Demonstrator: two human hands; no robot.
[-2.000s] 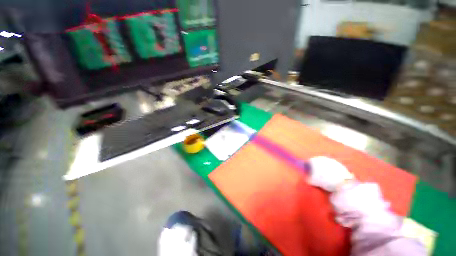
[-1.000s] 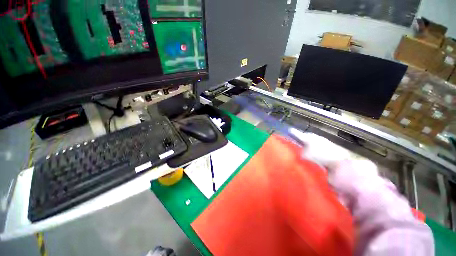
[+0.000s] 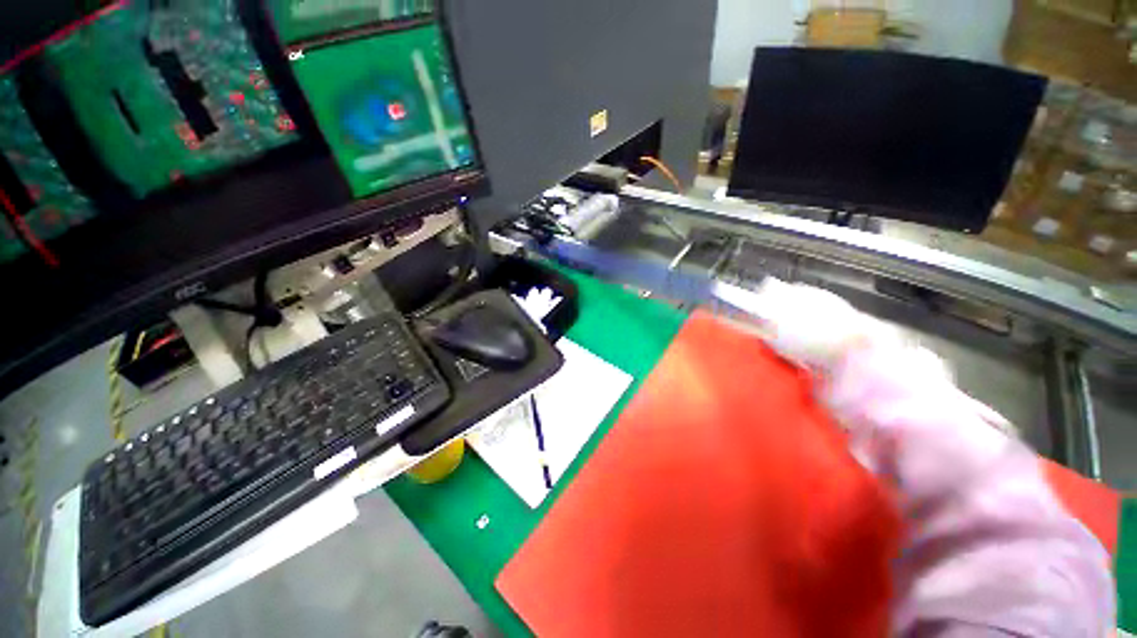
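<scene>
My right hand [image 3: 833, 327], in a white glove with a pink sleeve, is blurred at right of centre, above the far edge of the red mat [image 3: 586, 548]. Its fingers are closed on one end of a long translucent bluish-purple strip [image 3: 623, 268]. The strip points left and away over the green mat's far edge and the conveyor's near side, and is blurred. A darker red surface, blurred, rises beside the sleeve; I cannot tell whether it is part of the mat. My left hand is not in view.
The keyboard [image 3: 262, 436] and mouse [image 3: 484, 339] lie at left below the lit monitor [image 3: 362, 112]. Paper with a pen [image 3: 540, 439] and a yellow roll [image 3: 436, 461] are beside the red mat. The conveyor [image 3: 997, 287] and a blank monitor [image 3: 885, 137] stand behind.
The strip lay across the red mat and is now off it, over its far side. My right hand moved away from me with it. The view shifted closer to the keyboard.
</scene>
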